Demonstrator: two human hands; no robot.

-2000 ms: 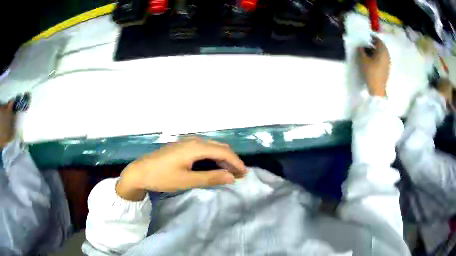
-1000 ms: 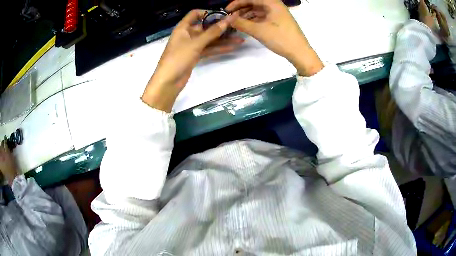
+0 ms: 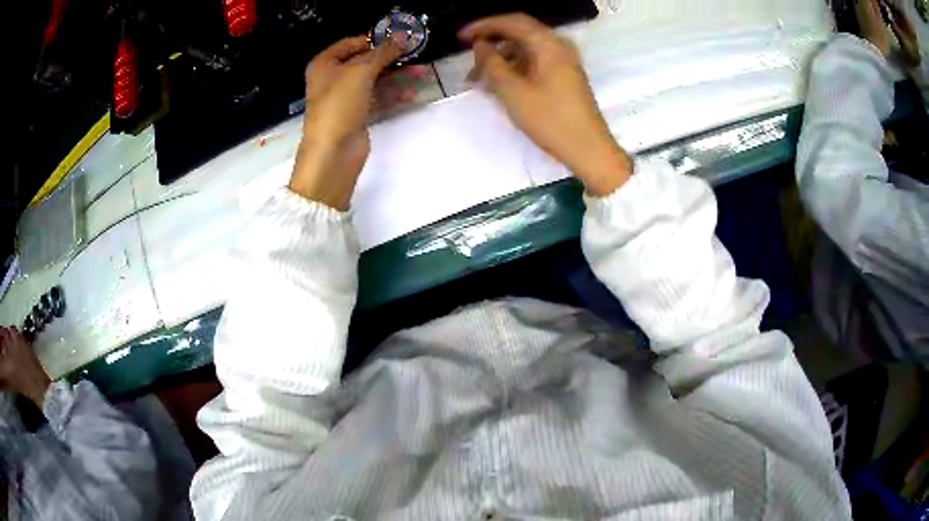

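A round watch head (image 3: 398, 38) with a shiny rim is held in my left hand (image 3: 346, 97), between thumb and fingers, over the front edge of the black fixture (image 3: 219, 127). Its face is turned up. My right hand (image 3: 540, 92) is a little to the right of it, blurred, with fingers curled and apart from the watch head. Whether something small is between its fingertips cannot be told. White paper (image 3: 438, 163) lies on the bench below both hands.
Red clamp handles (image 3: 124, 79) stand on the fixture at the upper left. A coworker's hand (image 3: 22, 364) is at the far left beside small dark round parts (image 3: 46, 308). Another coworker's sleeve (image 3: 845, 132) is at the right. A green edge (image 3: 469, 239) runs along the bench front.
Both hands were together on the watch head a second ago. My right hand has come off it, and my left hand has moved slightly left with it, its face now showing.
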